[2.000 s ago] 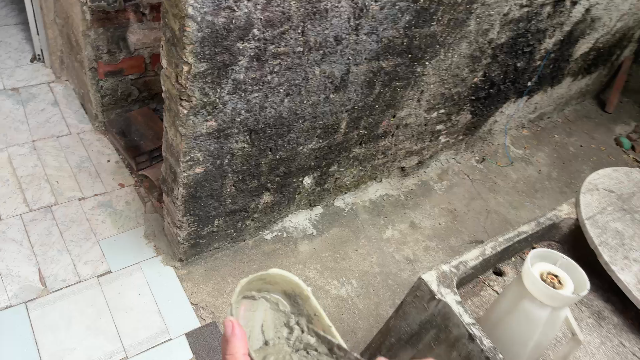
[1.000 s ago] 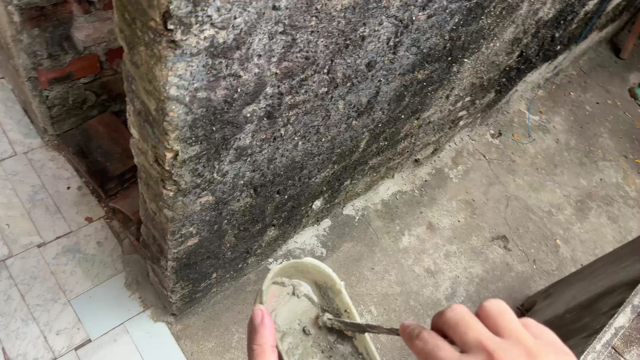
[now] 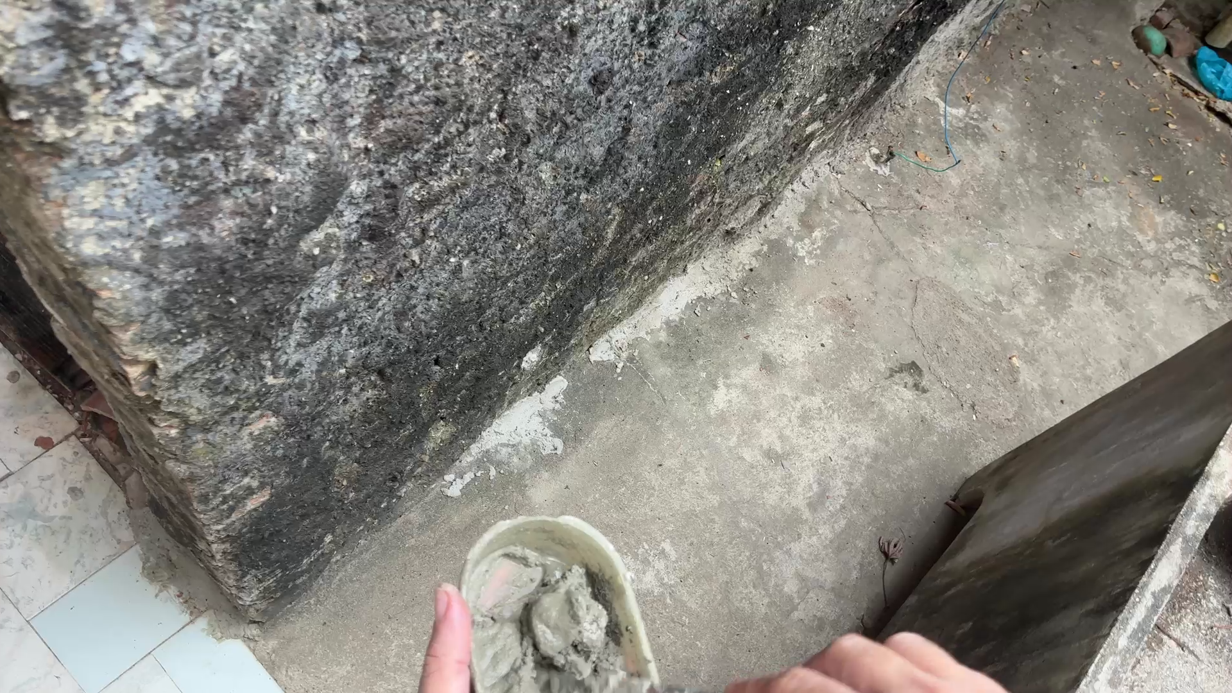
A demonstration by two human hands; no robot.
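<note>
A pale plastic container [image 3: 628, 589] of wet grey mortar [image 3: 568, 621] is at the bottom centre. My left hand [image 3: 449, 640] holds it, with a thumb along its left rim; the other fingers are out of the frame. At the lower edge, to the right of the container, my right hand [image 3: 866, 669] shows only its knuckles and fingers, closed around a tool. Just a sliver of that tool shows by the mortar; the rest is hidden. Pale mortar patches [image 3: 525, 423] lie along the foot of the rough wall [image 3: 414, 241].
A concrete floor [image 3: 770, 433] runs along the wall. At the right stands a dark slab-sided concrete basin [image 3: 1088, 520]. Floor tiles [image 3: 106, 597] lie at the lower left. A thin blue-green cord [image 3: 948, 106] and a blue plastic bag [image 3: 1215, 72] are at the upper right.
The view has moved closer to the foot of the wall. My right hand came into view with a trowel-like tool in the container and now sits lower, with the tool mostly out of frame.
</note>
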